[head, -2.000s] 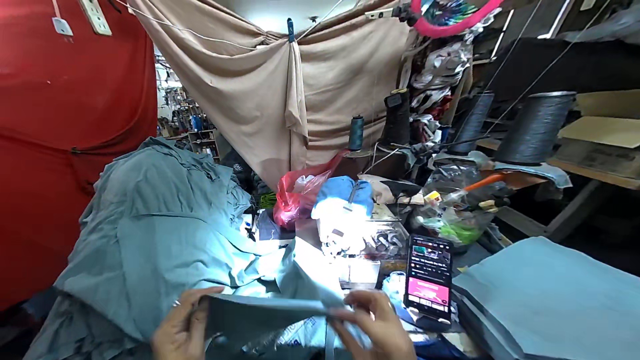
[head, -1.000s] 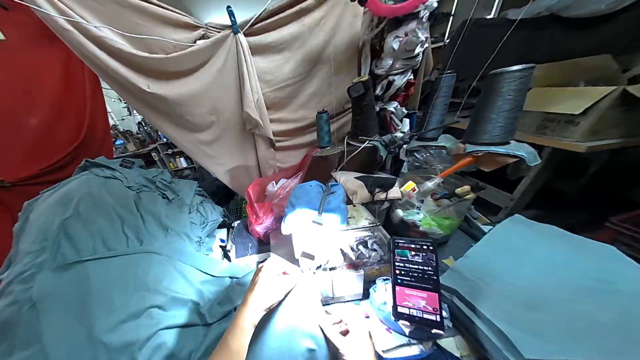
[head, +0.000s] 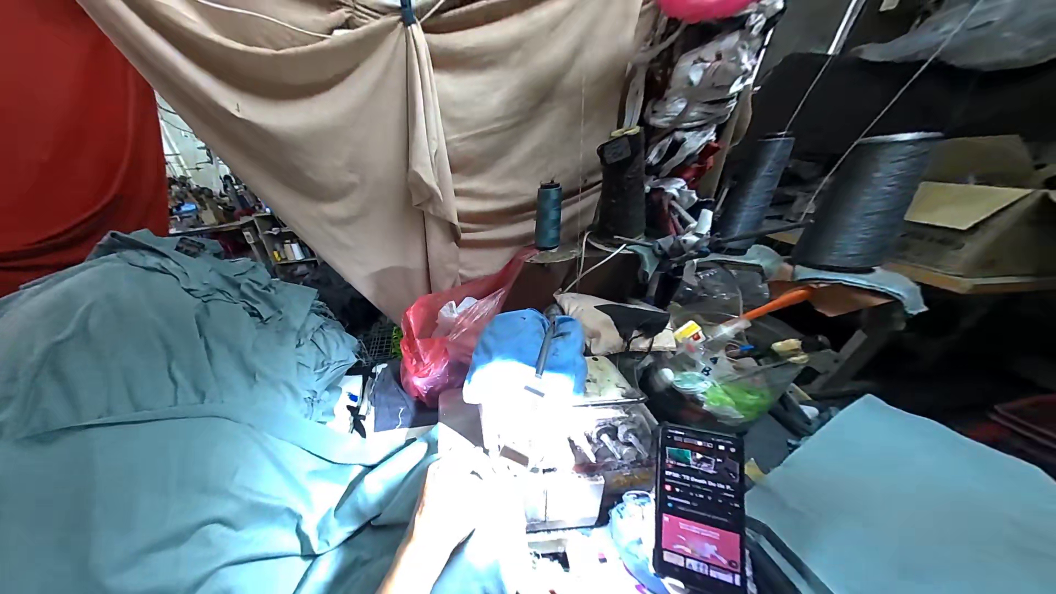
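Bright light washes out the middle of the view, where my left hand (head: 454,495) reaches up from the lower edge beside the sewing machine (head: 536,437). Its fingers are lost in the glare, so their grip cannot be told. Teal cloth (head: 483,565) lies just right of that forearm, at the bottom of the view. My right hand cannot be made out. A large heap of teal fabric (head: 165,355) fills the left side. Flat teal fabric (head: 899,503) lies at the right. A smartphone (head: 700,507) with a lit screen stands right of the machine.
Behind the machine are a red plastic bag (head: 445,338) and a blue cloth (head: 516,346). A clear container (head: 718,379) holds an orange-handled tool and small items. A teal thread cone (head: 548,216) and large dark thread cones (head: 866,206) stand behind. A beige curtain (head: 330,132) hangs at the back.
Two seconds ago both hands held a teal piece in front of the machine; now one forearm shows at the glare and the right hand is no longer discernible. The view has shifted.
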